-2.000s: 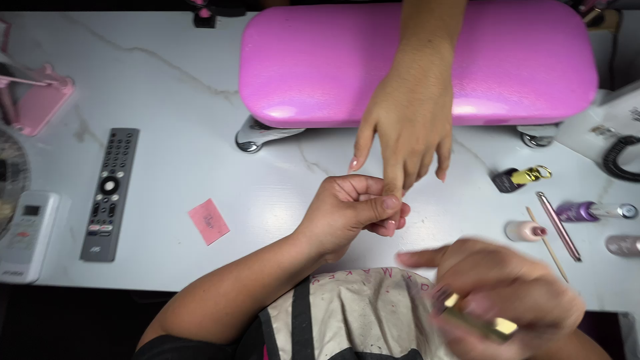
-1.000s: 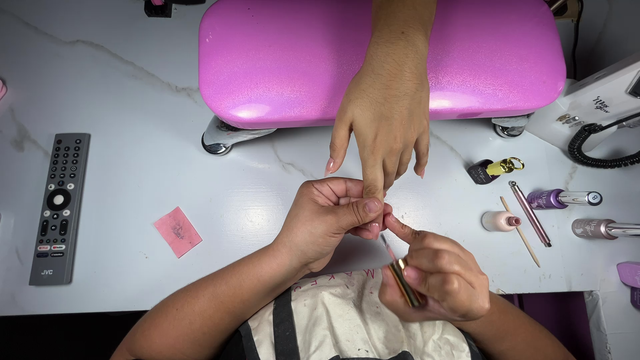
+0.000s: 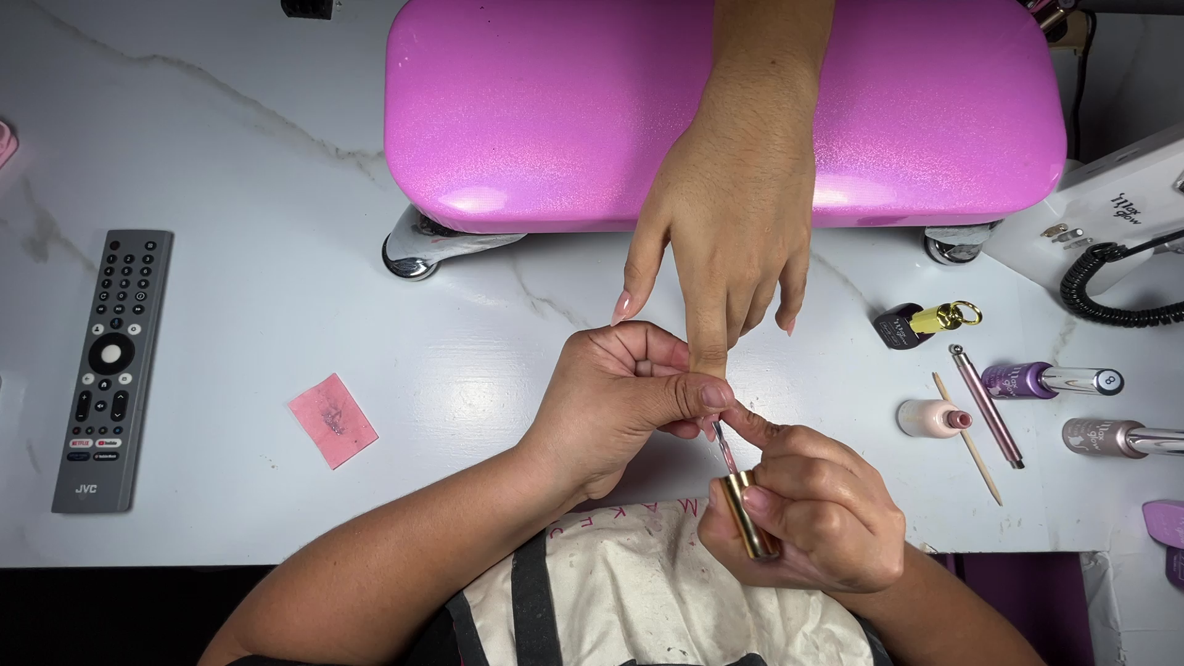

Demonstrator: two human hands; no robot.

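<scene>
My left hand (image 3: 638,388) pinches a fingertip of another person's hand (image 3: 749,203), which reaches down over a pink padded armrest (image 3: 555,111). Between the thumb and fingers of my right hand (image 3: 814,509) is the gold cap of a nail polish brush (image 3: 751,516). The bristles of that brush are at the held fingertip's nail, and my right little finger rests beside my left thumb. An uncapped polish bottle (image 3: 925,418) in pale pink lies tilted on the table to the right, its neck over a thin wooden stick (image 3: 980,462).
Right of my hands lie a dark bottle with a gold cap (image 3: 902,326), a pink metallic pen-like tool (image 3: 990,407), a purple polish bottle (image 3: 1017,380), a taupe one (image 3: 1101,437) and a white device with a coiled cord (image 3: 1082,287). Leftward are a pink square (image 3: 333,421) and a remote control (image 3: 111,370).
My right hand, blurred and farther right two seconds ago, has come in to the held finger with the brush. My left hand keeps its hold on the finger. The view has shifted somewhat.
</scene>
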